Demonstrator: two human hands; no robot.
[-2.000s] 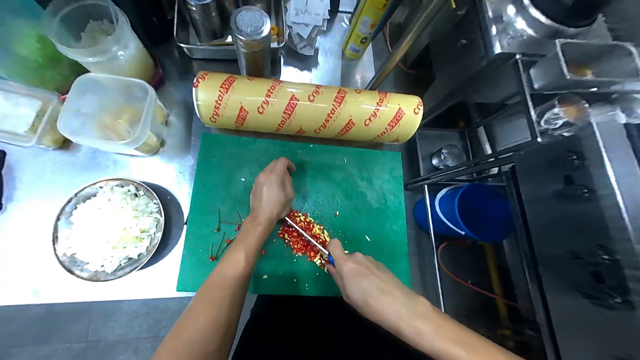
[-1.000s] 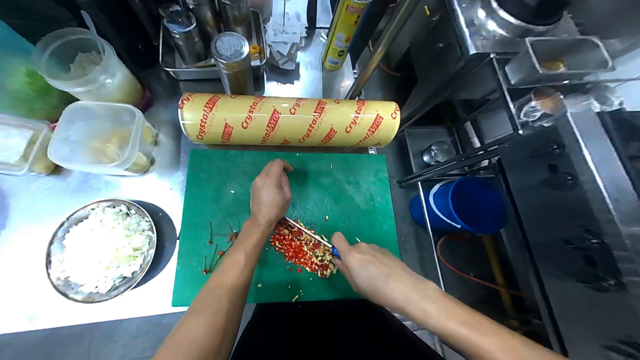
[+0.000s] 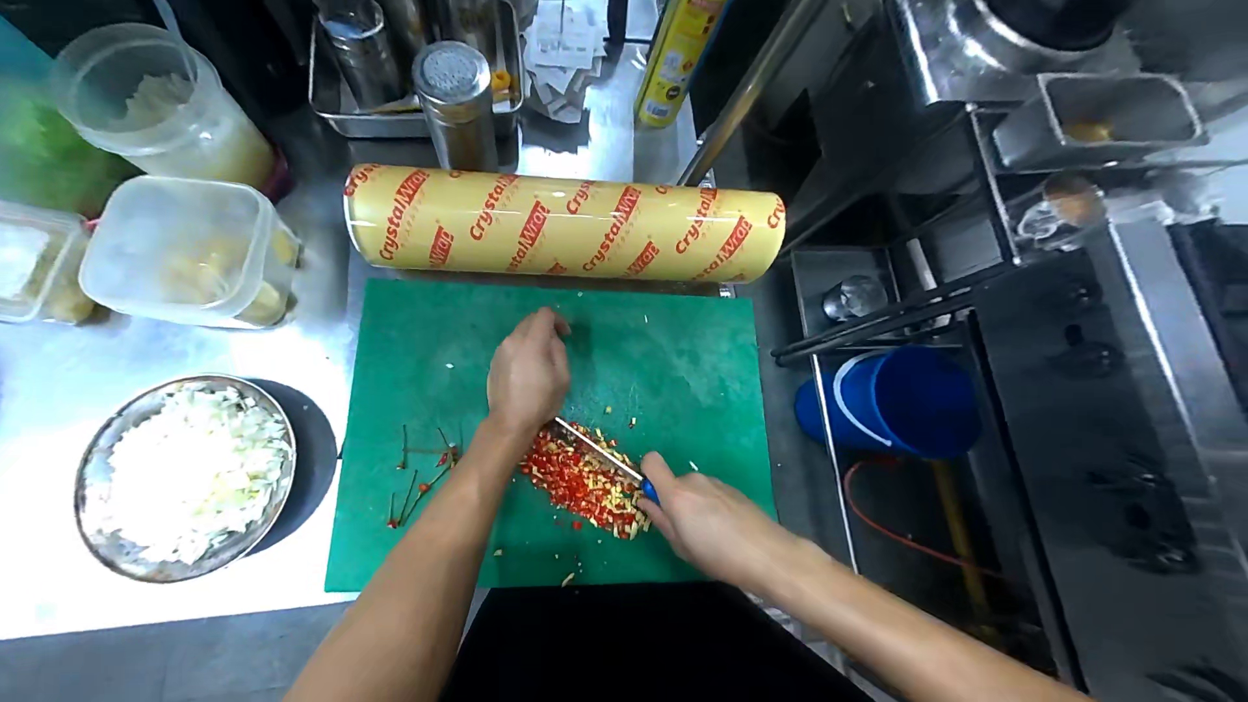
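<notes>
On a green cutting board point(image 3: 673, 361) lies a pile of chopped red chili and pale yellowish bits point(image 3: 585, 485). My right hand point(image 3: 704, 512) is closed around the blue handle of a knife point(image 3: 603, 450), whose narrow-looking blade slants up and left over the pile. Near the blade's far end is my left hand point(image 3: 531, 372), back upward; its fingers are partly hidden, and whether they touch the blade cannot be told. Several chili stems point(image 3: 419, 483) lie left of the pile, beside my left forearm.
A steel bowl of chopped white onion point(image 3: 90, 517) stands left of the board. Behind the board lies a roll of plastic wrap point(image 3: 565, 226). Plastic containers point(image 3: 185, 249) stand back left, a steel shaker point(image 3: 456, 107) behind the roll. At right are a blue bucket point(image 3: 921, 402) and a stove point(image 3: 1082, 390).
The chopped pile under the blade has shifted a little in shape. Both hands keep about the same places over the board, the right still on the knife.
</notes>
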